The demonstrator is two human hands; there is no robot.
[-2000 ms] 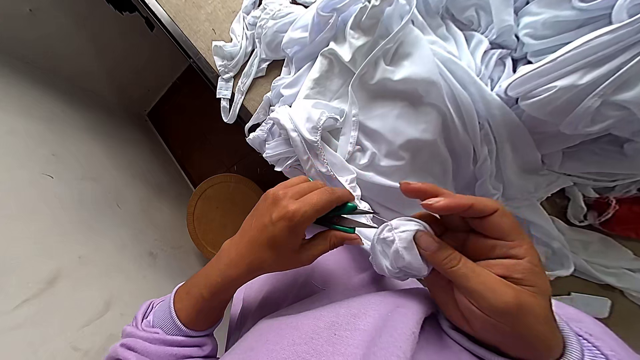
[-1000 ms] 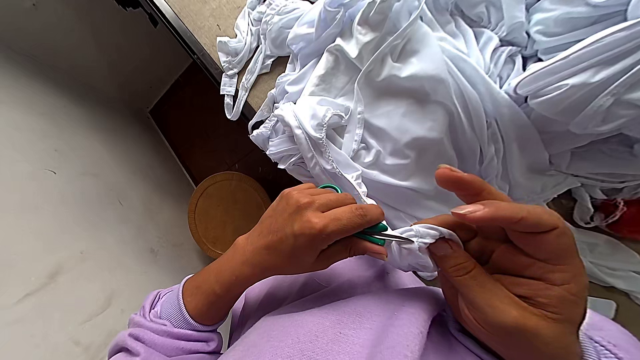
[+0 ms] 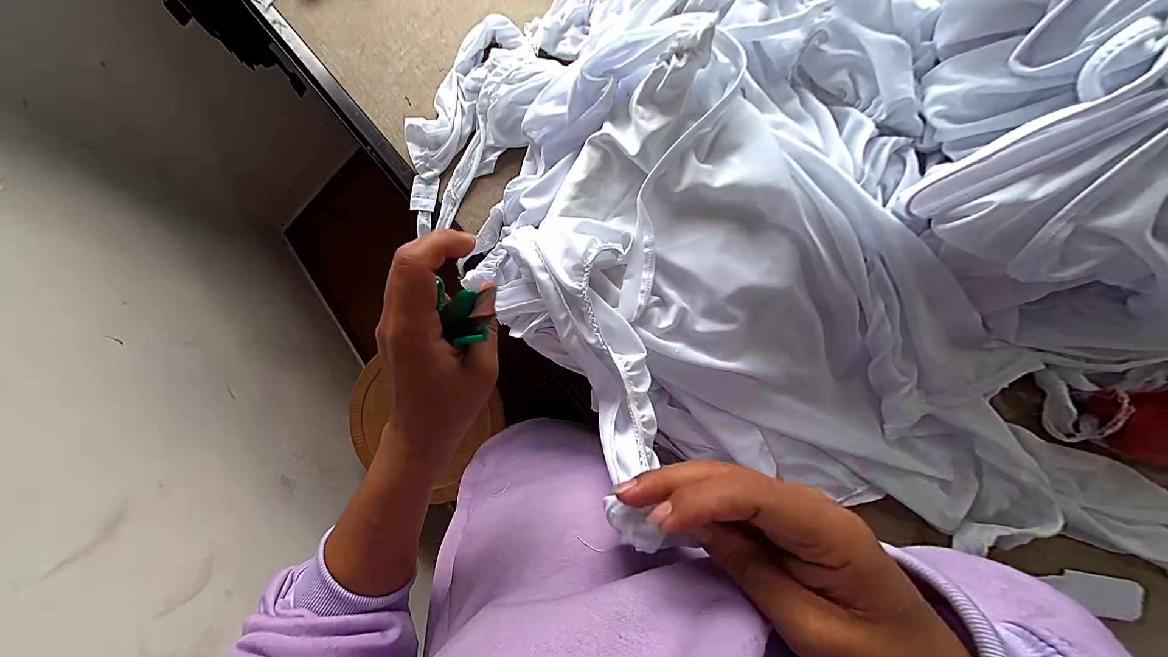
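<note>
Small green-handled scissors (image 3: 465, 315) sit in my left hand (image 3: 433, 319), which is raised at the table's edge beside the white cloth. Their blades are foreshortened and hard to see. My right hand (image 3: 794, 538) pinches the lower end of a white stitched fabric band (image 3: 630, 411), bunched between thumb and fingers just above my lap. That band runs up into a large heap of thin white fabric (image 3: 757, 274) on the table. A seam with looped stitching shows along it.
The tan tabletop (image 3: 342, 46) has a dark metal edge on its left. White straps (image 3: 438, 137) hang over that edge. A round brown stool (image 3: 370, 411) stands below, by a pale wall. Red material (image 3: 1136, 424) and a small white flat piece (image 3: 1100, 593) lie at the right.
My left hand has moved up and away from my right with the scissors, whose blades were at the bunched white fabric. My right hand still holds fabric, now with the band stretching down to it.
</note>
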